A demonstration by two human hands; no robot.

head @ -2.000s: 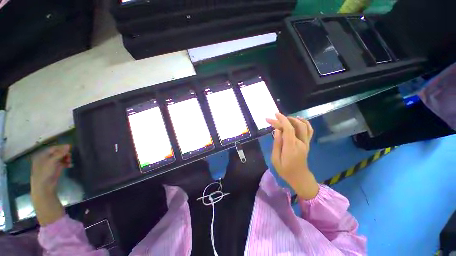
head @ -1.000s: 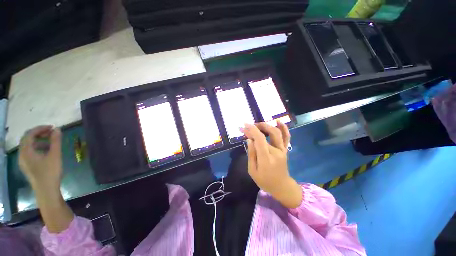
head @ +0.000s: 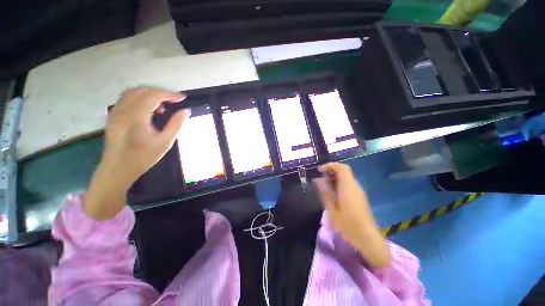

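A long black foam tray (head: 156, 179) lies at the bench's front edge. It holds several lit phones side by side with white screens; the leftmost phone (head: 202, 146) and the rightmost phone (head: 333, 119) are among them. My left hand (head: 138, 128) is over the tray's left end, fingers bent near the leftmost phone's top; it hides part of the empty slot, and whether it holds something cannot be told. A small metallic plug (head: 303, 177) projects below the third phone (head: 291, 131). My right hand (head: 346, 200) is blurred, its fingertips beside this plug; its grip is unclear.
Stacked black trays (head: 382, 110) with dark phones stand right of the tray. More black trays (head: 275, 27) stand behind. An off-white board (head: 89, 83) lies at back left, a power strip (head: 9, 167) at far left. A looped white cable (head: 263, 227) hangs in front.
My left hand has moved right, from the bench at left to over the tray. My right hand has left the phone screens for the plug below them. Bars now show on the third phone's screen.
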